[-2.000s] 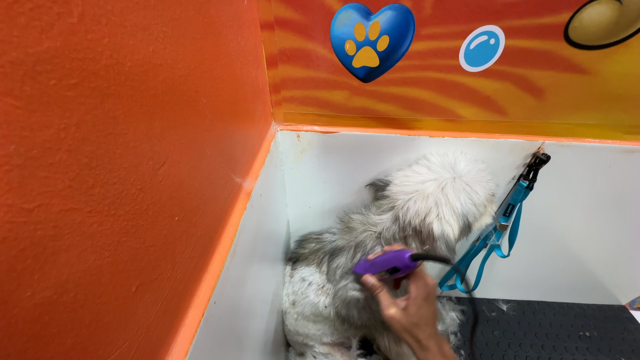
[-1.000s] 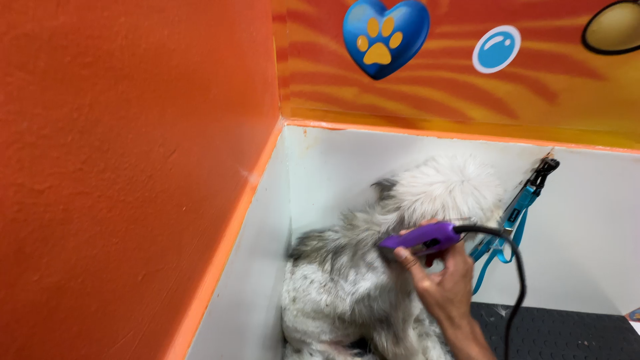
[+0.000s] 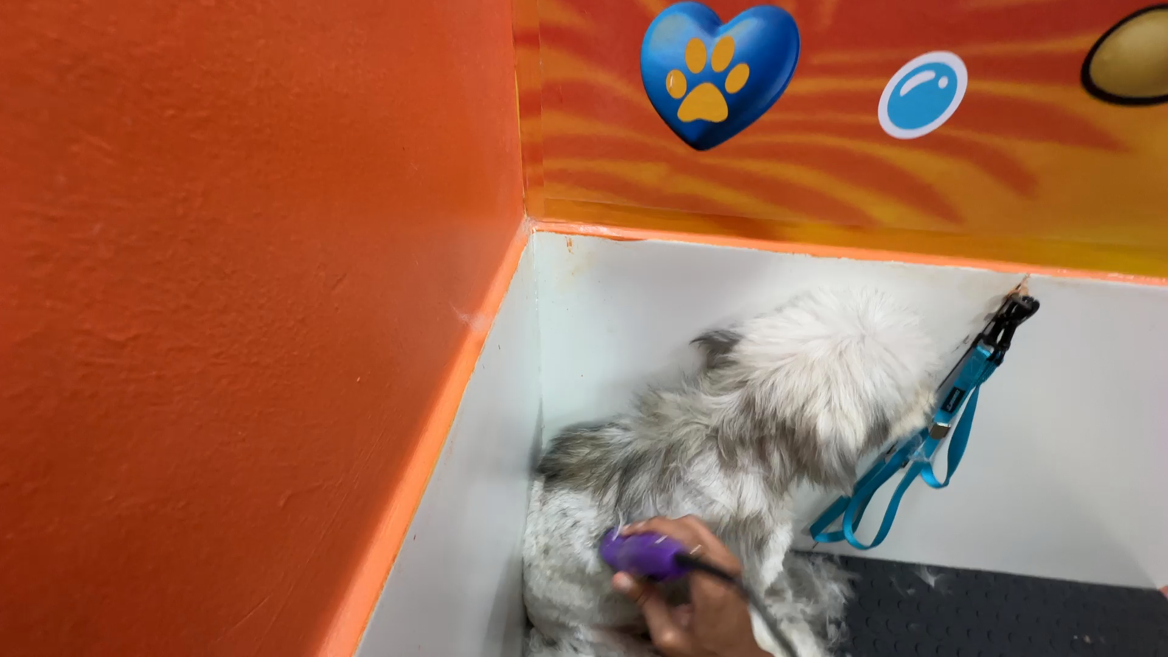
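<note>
A dog with white and grey fur (image 3: 712, 447) is in the corner of a white-walled area, its head at the upper right of its body and turned toward the back wall. My right hand (image 3: 698, 589) holds a purple electric hair clipper (image 3: 641, 554) against or just over the short-cut fur of its flank. A black cord (image 3: 744, 593) runs from the clipper down to the right; the blade end is hard to make out. A teal strap leash with black buckle (image 3: 972, 370) hangs from the back wall beside the head. My left hand is out of view.
An orange wall (image 3: 255, 274) rises at the left, bordering a white side panel (image 3: 456, 511). Behind the dog is a white back panel (image 3: 630, 301) below a painted orange wall. At the lower right lies a black studded rubber mat (image 3: 985, 607) with loose fur on it.
My right hand has brought the clipper down and left, from the dog's upper side to the shorter fur lower on its flank. The cord has shifted with it.
</note>
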